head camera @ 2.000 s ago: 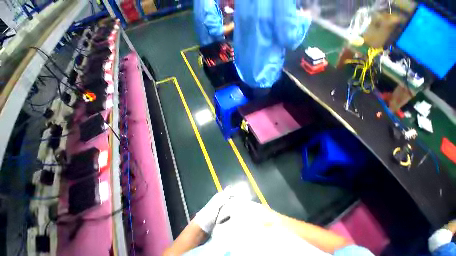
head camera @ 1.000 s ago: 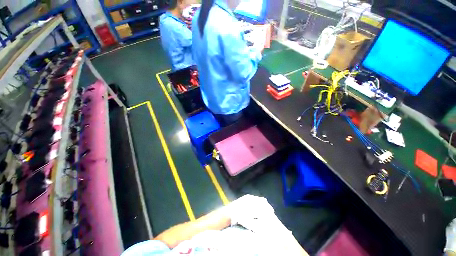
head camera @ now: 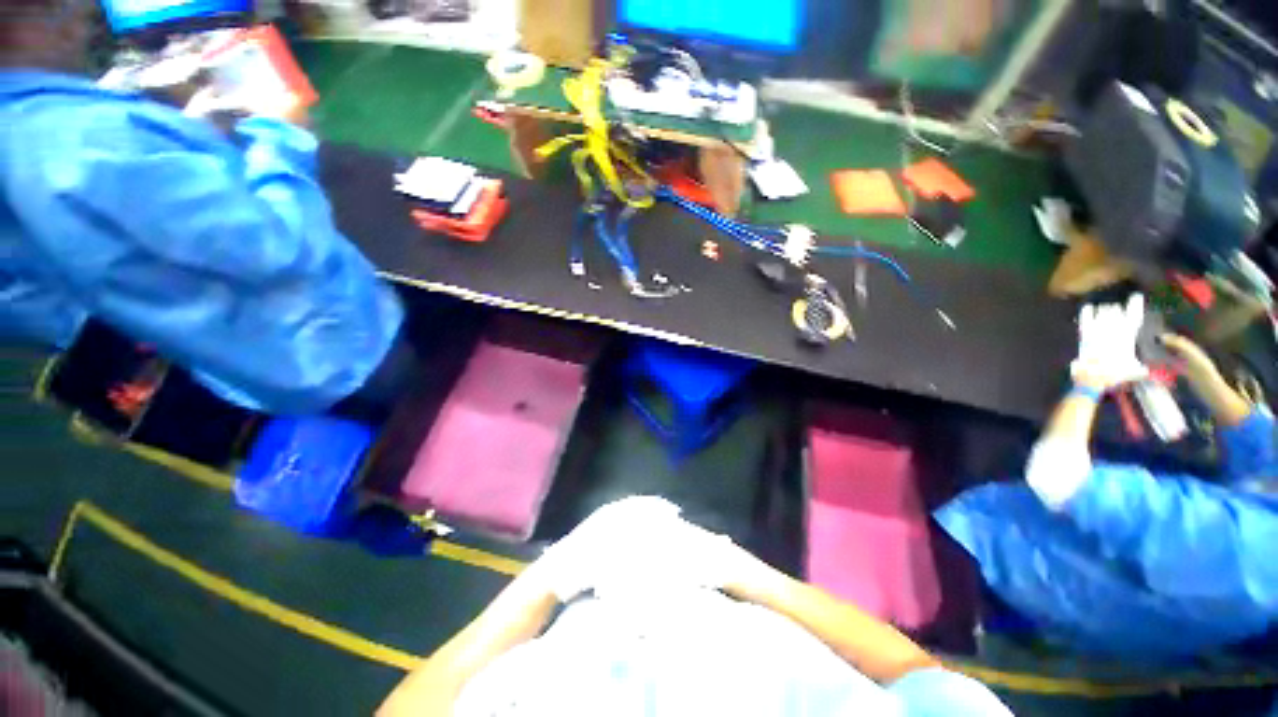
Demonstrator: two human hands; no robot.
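My left hand point(head camera: 600, 544) and my right hand point(head camera: 684, 549), in white gloves, are together at the bottom centre in front of my body. They are overexposed and merge, so their fingers and anything in them cannot be made out. Both forearms are bare. Beyond them is the black-topped workbench point(head camera: 547, 287). A small stack of red-orange holders point(head camera: 470, 220) with white-topped units point(head camera: 439, 182) sits on its left part. Yellow cables point(head camera: 596, 140) and blue cables point(head camera: 722, 221) lie at the middle.
Two pink-lined bins point(head camera: 498, 432) point(head camera: 866, 521) stand below the bench edge, with a blue stool point(head camera: 301, 469) left and another blue stool point(head camera: 680, 392) between them. People in blue smocks point(head camera: 182, 238) point(head camera: 1135, 553) are at left and right. A monitor point(head camera: 712, 21) stands behind.
The view has turned right, from the rack and aisle to the bench. The rack shelves have left the picture, and the person at the right has come into view. My hands stay low in front.
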